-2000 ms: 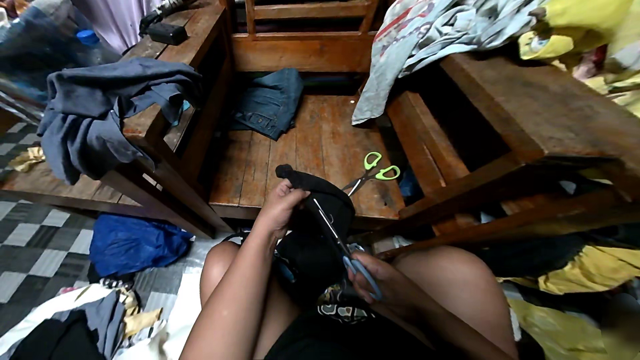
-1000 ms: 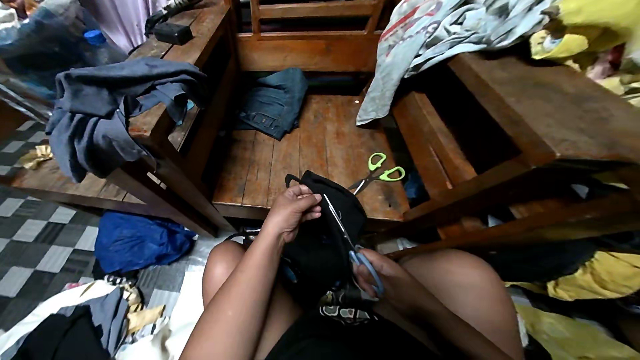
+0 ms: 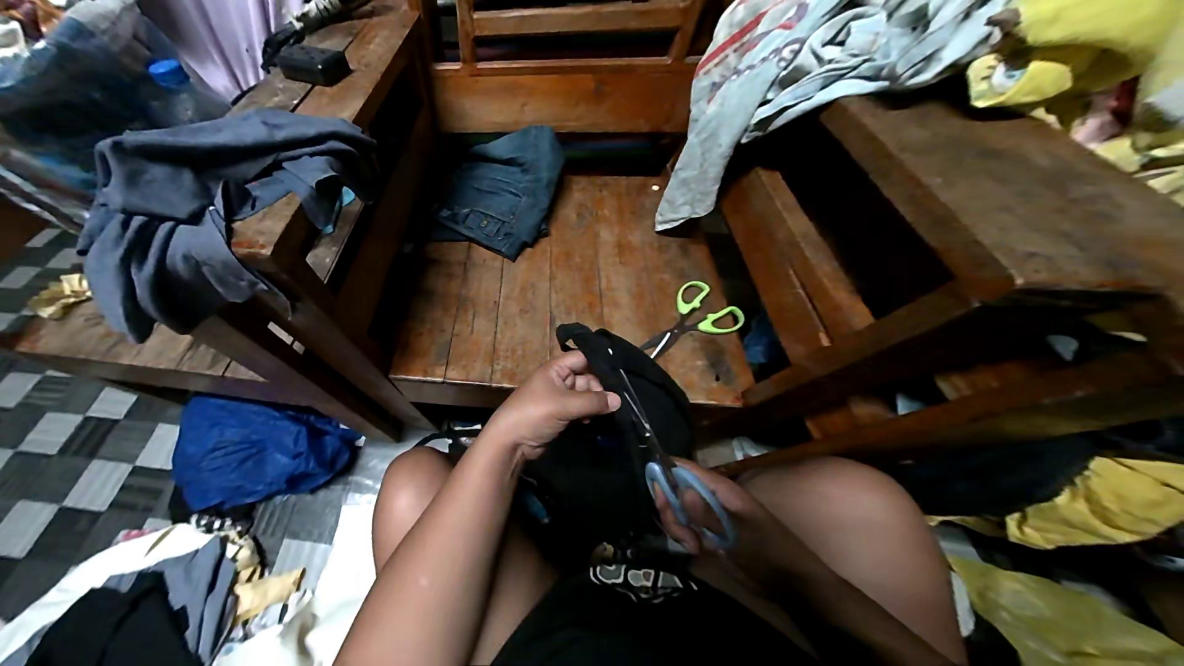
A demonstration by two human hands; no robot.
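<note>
My left hand (image 3: 560, 402) pinches the upper edge of a black cloth (image 3: 583, 481) that lies over my lap. In my right hand (image 3: 712, 518) are scissors with blue-grey handles (image 3: 689, 504), their blades pointing up and left along the cloth, close to my left fingers. Whether the blades are parted is hard to tell. Beyond the cloth, a second pair of scissors with lime-green handles (image 3: 708, 310) rests on the wooden bench seat (image 3: 499, 314), its blade tips hidden behind the cloth.
Folded blue denim (image 3: 504, 199) lies at the back of the seat. Grey cloth (image 3: 203, 203) drapes over the left armrest, and a pale printed cloth (image 3: 740, 102) hangs at the right. A blue plastic bag (image 3: 254, 453) and heaped fabrics (image 3: 139, 601) are on the floor at left.
The black cloth's top edge has shifted in my left fingers since two seconds ago, when it stretched farther to the right. Both hands keep their holds.
</note>
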